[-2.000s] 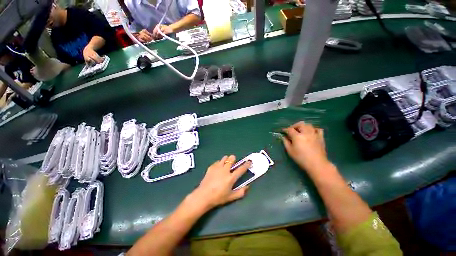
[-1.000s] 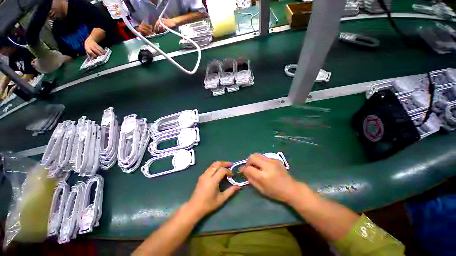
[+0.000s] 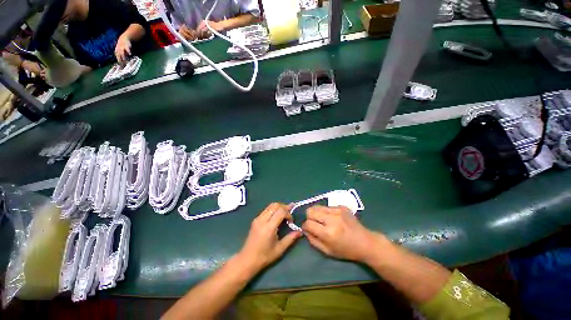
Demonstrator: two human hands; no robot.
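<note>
A white plastic housing point(image 3: 343, 199) lies on the green bench in front of me, its round disc at the upper right and its open oval at the lower left. My left hand point(image 3: 268, 234) grips the oval's left end between thumb and fingers. My right hand point(image 3: 335, 230) has its fingertips pinched at the oval's lower edge, close to my left thumb. Whether a pin is between the fingers is too small to tell. Thin pins point(image 3: 374, 174) lie loose on the bench beyond my right hand.
Stacked housings point(image 3: 110, 181) stand at left, with looser ones point(image 3: 214, 202) nearer centre. A black fan point(image 3: 481, 159) sits at right before a white heap. A metal post point(image 3: 396, 69) rises beyond the edge strip point(image 3: 306, 136). Grey parts point(image 3: 306, 89) are on the belt. People work opposite.
My right hand has come from the loose pins to the housing, then slid slightly down along its oval. The belt parts have shifted right.
</note>
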